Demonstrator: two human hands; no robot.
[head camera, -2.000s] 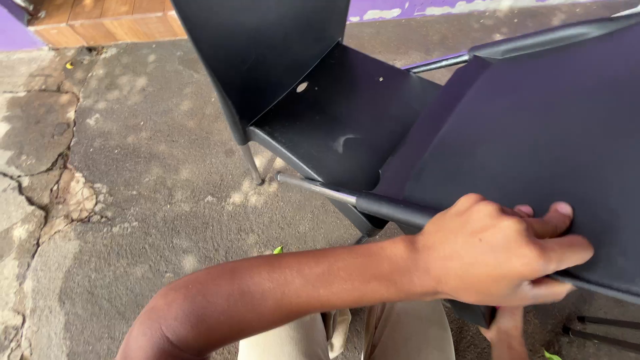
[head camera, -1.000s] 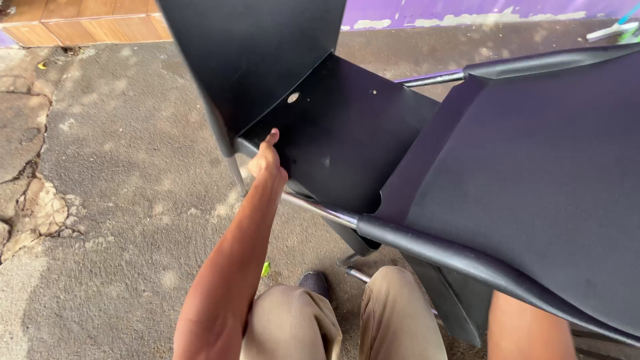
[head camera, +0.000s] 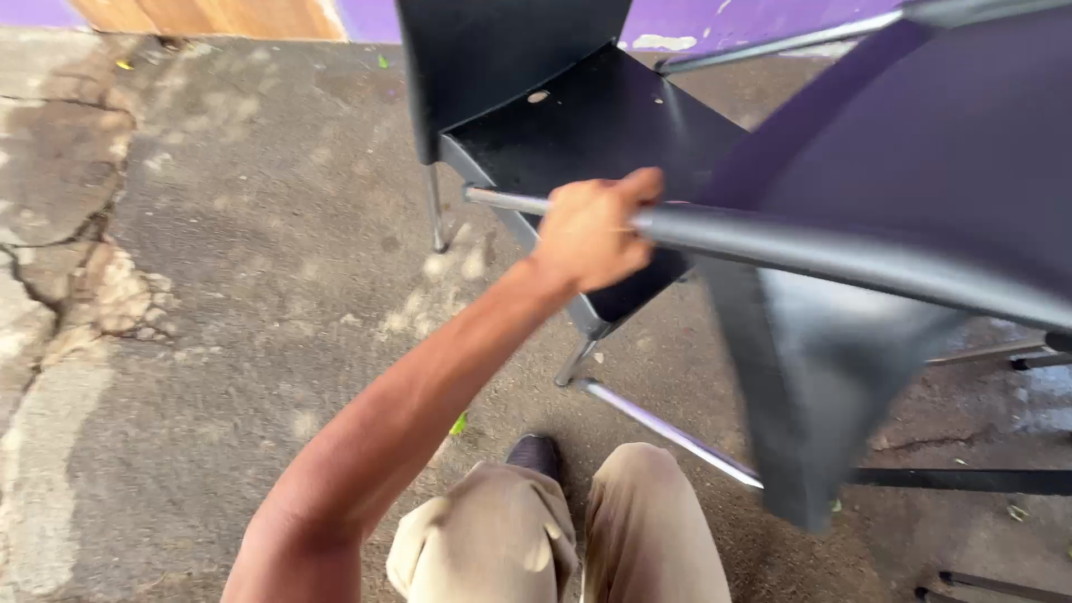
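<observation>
My left hand (head camera: 595, 230) is closed around the metal leg of a tilted black chair (head camera: 904, 159), near where the leg meets the dark frame edge. This chair is held up at the right, with its broad panel facing up and another part hanging below, blurred. Behind and left of it a second black chair (head camera: 586, 126) stands on the ground, its seat partly under my hand and the tilted chair. That seat has a small oval hole near the backrest. My right hand is out of view.
Rough, cracked concrete (head camera: 251, 293) spreads to the left. A purple wall (head camera: 737, 25) and a wooden step (head camera: 218, 17) run along the top. Dark metal bars (head camera: 963, 480) lie low at the right. My knees and one shoe are below.
My left hand has moved from the standing chair's seat edge to the tilted chair's leg. The tilted chair has shifted and more of its underside shows. My right forearm has left the view.
</observation>
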